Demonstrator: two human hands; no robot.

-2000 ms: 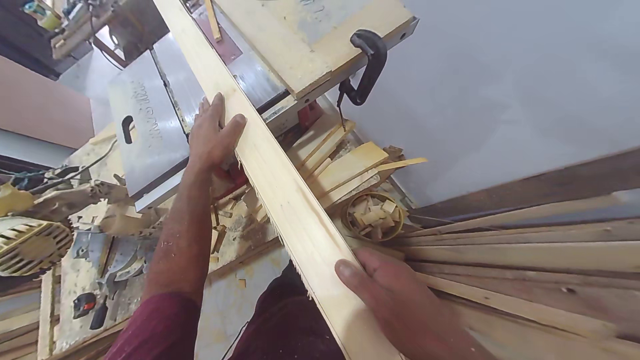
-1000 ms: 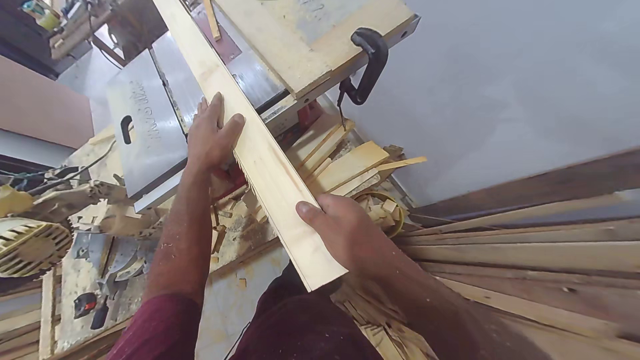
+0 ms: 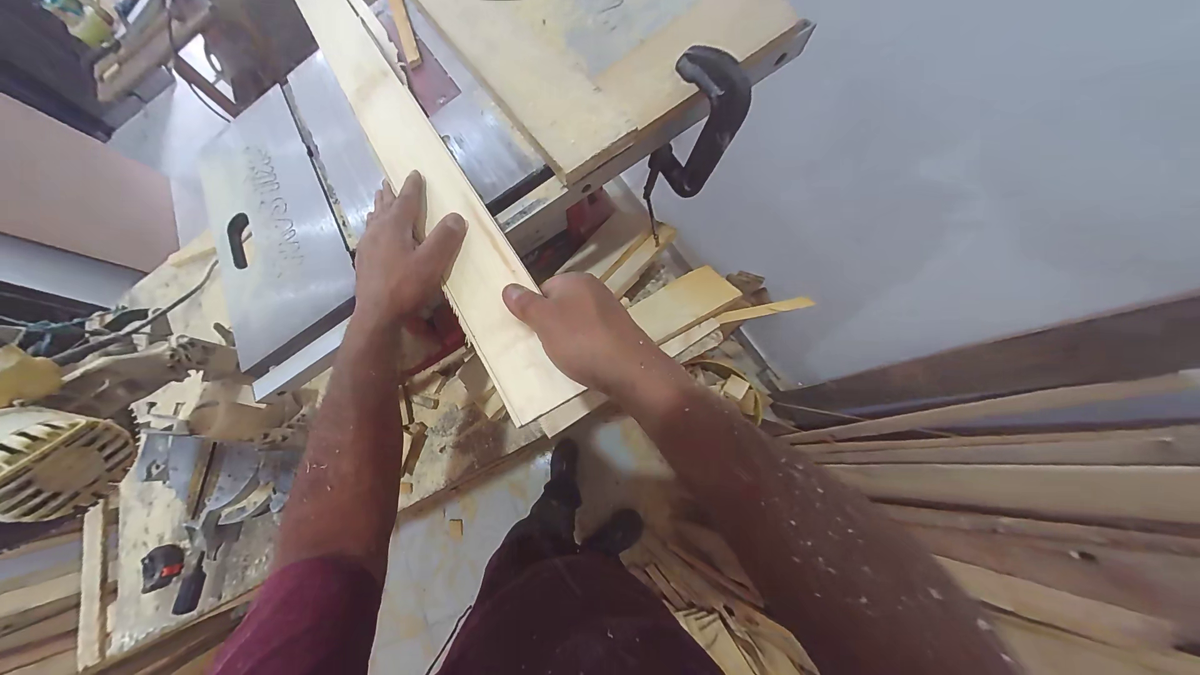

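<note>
A long pale wooden board lies over the metal top of a table saw, its near end sticking out past the table's edge. My left hand rests on the board's left edge, fingers pointing forward and thumb on its face. Closer to the near end, my right hand grips the right edge, thumb on top and fingers hidden beneath. To the right of the board is a plywood-faced fence, with a black C-clamp on its near end. The saw blade cannot be made out.
Wood offcuts and sawdust lie below the saw. Long planks are stacked at the right beside a grey wall. A dusty power tool and a tape measure are at the left. Scraps lie on the floor near my feet.
The board has moved forward, away from me, and its near end has come into view. My right hand has moved forward with it. My left hand stays at about the same place.
</note>
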